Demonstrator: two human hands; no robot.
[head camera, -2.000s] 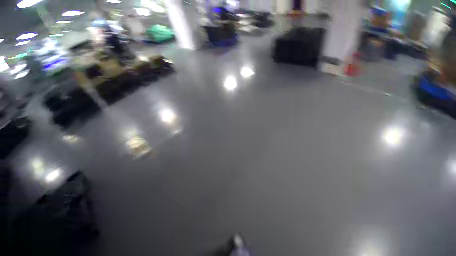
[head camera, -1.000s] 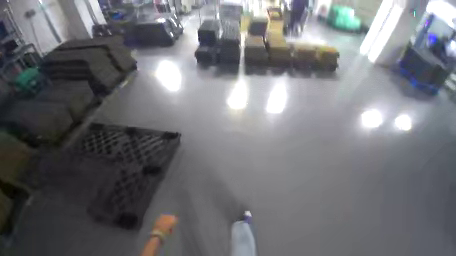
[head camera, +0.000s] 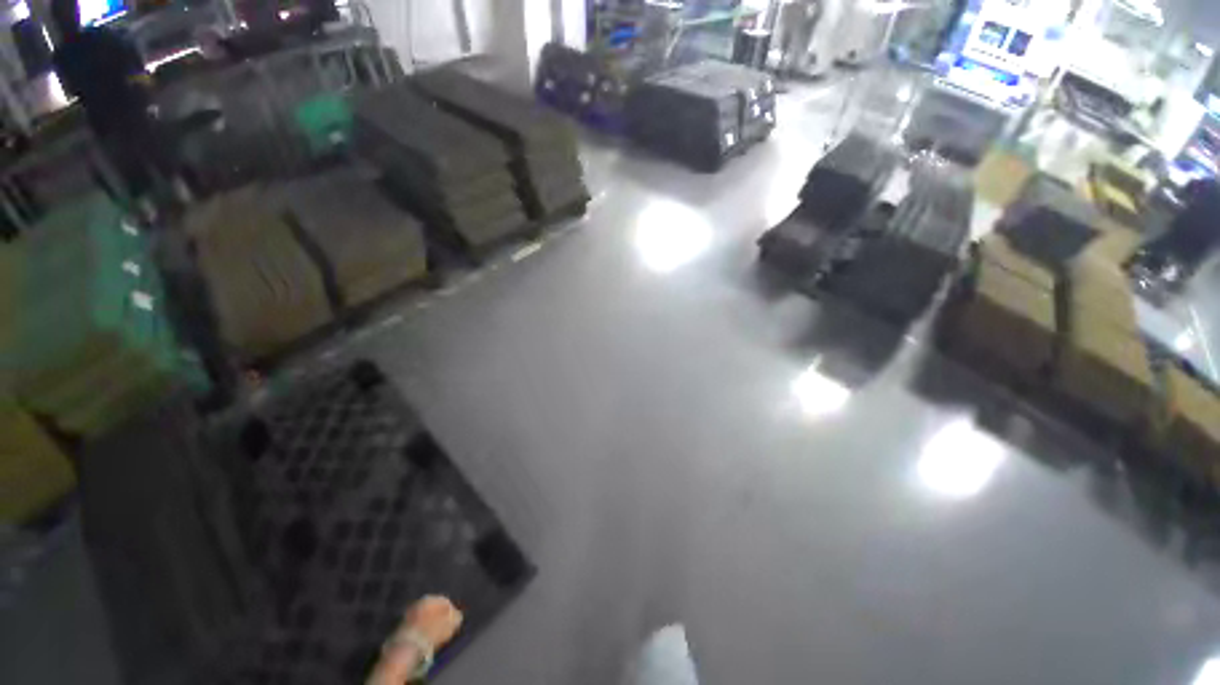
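My left hand (head camera: 431, 624) shows at the bottom, left of centre, with a band at the wrist. It looks closed, but blur hides whether anything is in it. Behind it lies a black grid plastic pallet (head camera: 355, 495) on the floor, with a dark stack (head camera: 161, 522) along its left side. My right hand is not in view.
Brown-grey stacks (head camera: 355, 241) stand beyond the pallet, with a green layered stack (head camera: 100, 274) at the left. Black stacks (head camera: 890, 221) and yellow-brown stacks (head camera: 1010, 301) stand at the right. A dark figure, apparently a person (head camera: 100, 80), is at the upper left. The grey floor (head camera: 629, 442) reflects lights.
The view has swung left. The pallet and left-hand stacks now show larger, and the black and yellow-brown stacks have shifted right in the picture. My left hand stays low in view.
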